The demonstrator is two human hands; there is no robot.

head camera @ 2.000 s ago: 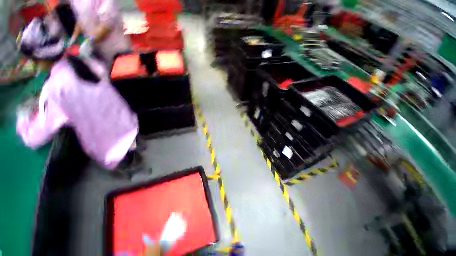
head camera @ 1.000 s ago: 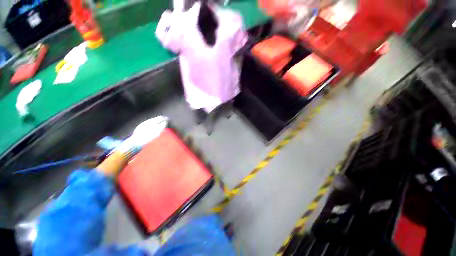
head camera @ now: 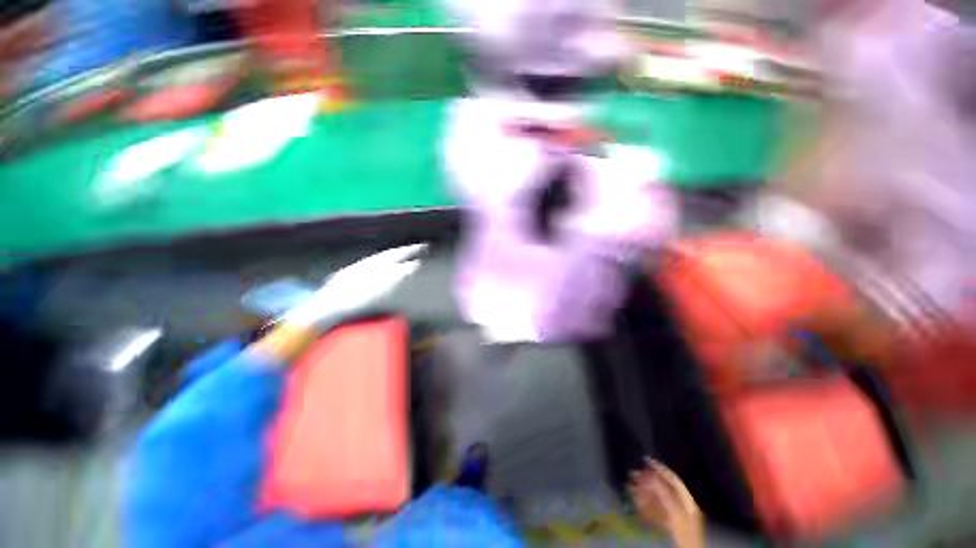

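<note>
My left hand (head camera: 359,287), in a white glove with a light blue band at the wrist, is stretched out over the near edge of a red foam sheet (head camera: 342,423) in a black tray on the floor. Its fingers point to the right and look close together; I see nothing in it, but blur hides detail. My right hand (head camera: 666,501), bare, shows at the bottom right, partly cut off by the lower edge, beside a black crate. Its fingers are slightly apart and nothing shows in it.
A person in pink (head camera: 557,225) stands ahead at the green bench (head camera: 364,161). White cloths (head camera: 260,131) lie on it. Black crates with red foam (head camera: 819,450) stand on the right. Another person in pink (head camera: 910,139) is at the upper right.
The view has swung right and up toward the bench. The person in pink and the foam crates appear nearer. My right hand has come into the picture.
</note>
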